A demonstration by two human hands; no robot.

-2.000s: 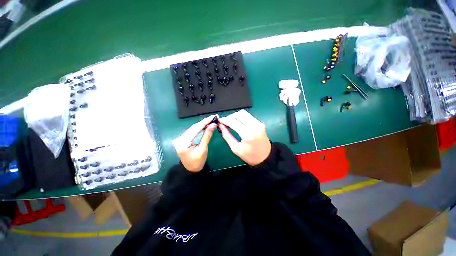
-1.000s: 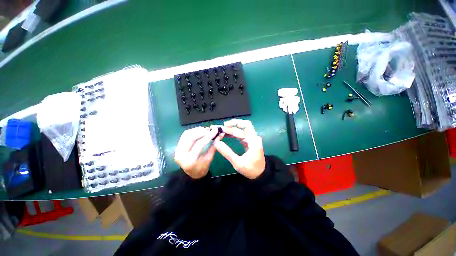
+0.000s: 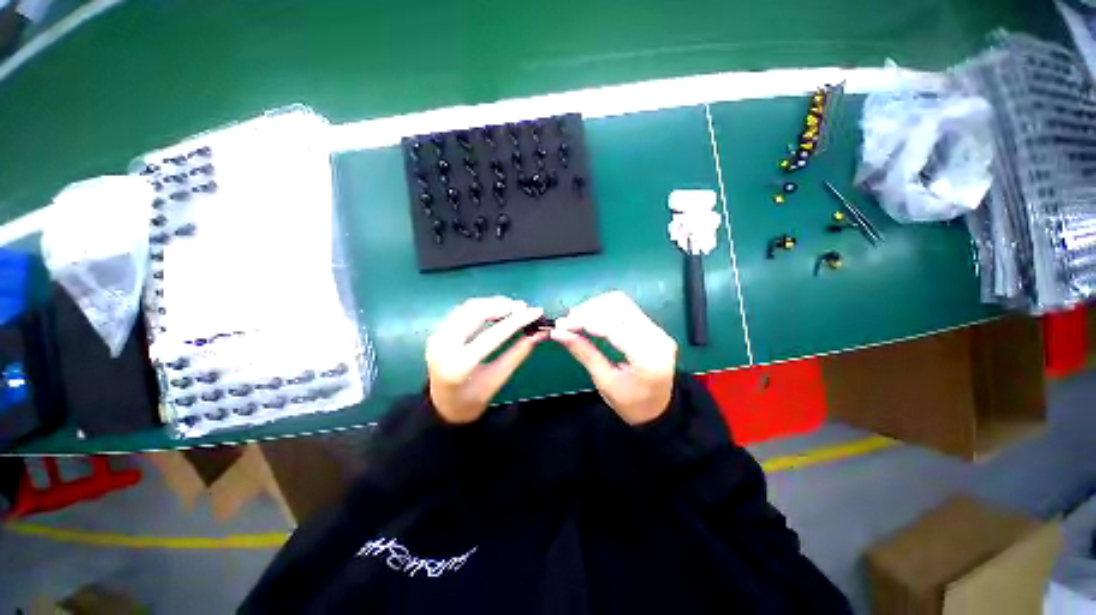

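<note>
A small black unit point(image 3: 544, 324) is held between the fingertips of both hands, just in front of the foam tray. My left hand point(image 3: 476, 360) pinches its left side. My right hand point(image 3: 623, 356) pinches its right side. Fingers hide most of the unit. The black foam holding tray point(image 3: 505, 246) lies on the green bench beyond my hands, with rows of small black units standing in it and its front strip bare.
A clear blister tray point(image 3: 361, 360) with a white sheet point(image 3: 246, 270) lies left, beside a plastic bag point(image 3: 99, 246). A black-handled tool point(image 3: 696, 300) lies right. Further right are yellow-and-black parts point(image 3: 811, 126), a thin rod tool point(image 3: 853, 212), another bag point(image 3: 923, 144) and stacked trays point(image 3: 1034, 168).
Both hands have shifted slightly right and sit a little further from the foam tray. The fingers now meet end to end at the black unit. The whole view has shifted somewhat.
</note>
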